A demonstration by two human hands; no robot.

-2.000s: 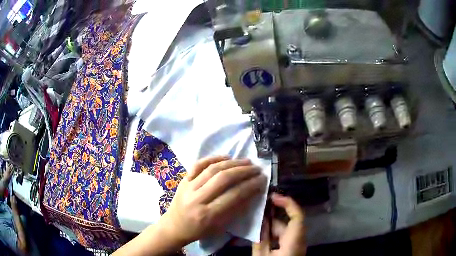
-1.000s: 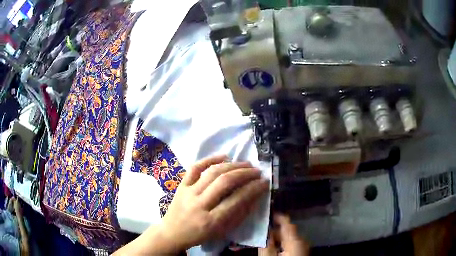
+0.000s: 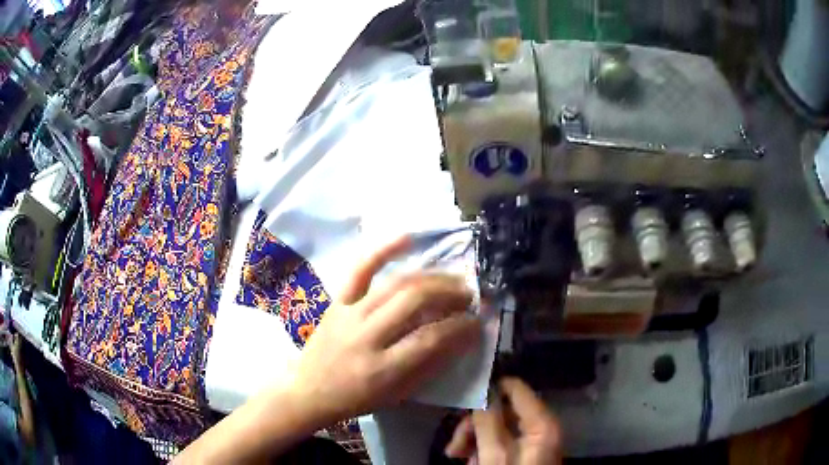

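White cloth [image 3: 364, 173] lies flat at the left of the overlock machine [image 3: 495, 136], its right edge running to the dark presser foot area [image 3: 509, 241]. My left hand [image 3: 391, 341] rests palm down on the cloth just in front of the foot, fingers slightly bent and blurred. My right hand [image 3: 514, 427] is at the bottom edge of the picture, partly cut off, with its fingertips at the cloth's near right corner, close together on the edge. A batik piece [image 3: 282, 286] with orange flowers shows beside the white cloth. The needle is not visible.
A large batik panel [image 3: 154, 245] drapes at the left. Four pale tension dials [image 3: 650, 238] line the machine front. A second machine [image 3: 32, 232] with cables stands far left. A barcode label [image 3: 779, 366] is on the table at right. Part of another person [image 3: 23, 400] shows lower left.
The white cloth's near edge has moved up toward the presser foot. My left hand is more blurred, with its fingers more bent. The whole view has shifted slightly, moving the machine right and down.
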